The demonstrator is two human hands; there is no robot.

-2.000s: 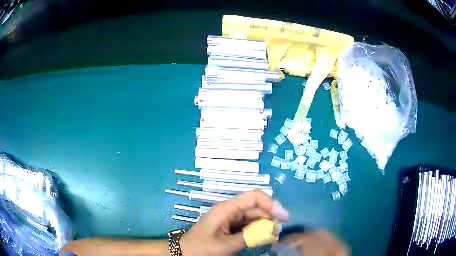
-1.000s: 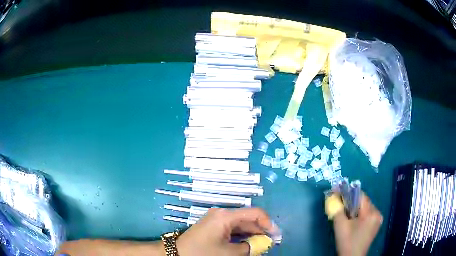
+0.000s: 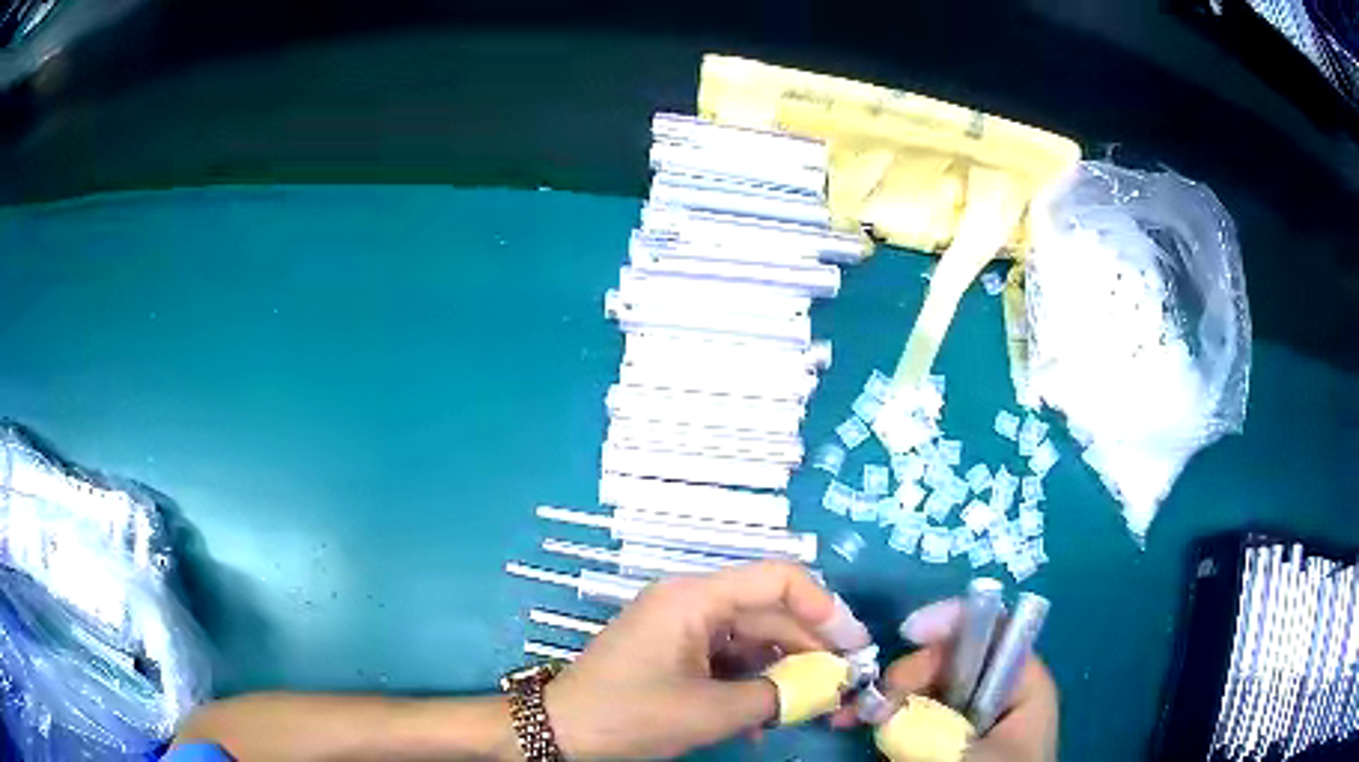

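My left hand (image 3: 656, 655), with a yellow cot on the thumb, pinches a small silvery piece (image 3: 862, 664) between thumb and index finger. My fingers hide the rest of it. My right hand (image 3: 1021, 707) is close beside it and holds two metal tubes (image 3: 1014, 655), tilted upright in the fingers. Its cot-covered thumb and a fingertip are at the same silvery piece; whether they pinch something small is unclear. A column of metal tubes (image 3: 713, 357) lies above my left hand. Thin inner rods (image 3: 569, 514) stick out leftward from its lower tubes.
Small clear plastic pieces (image 3: 946, 499) lie scattered right of the column. A yellow packet (image 3: 894, 112) and a clear plastic bag of small parts (image 3: 1125, 328) lie behind. A black parts tray (image 3: 1192, 655) stands at lower right, a plastic-wrapped bundle (image 3: 90, 581) at lower left.
My right hand came clear of my left with the tubes to the lower edge of the loose pieces, then returned beside my left hand. The view has shifted slightly.
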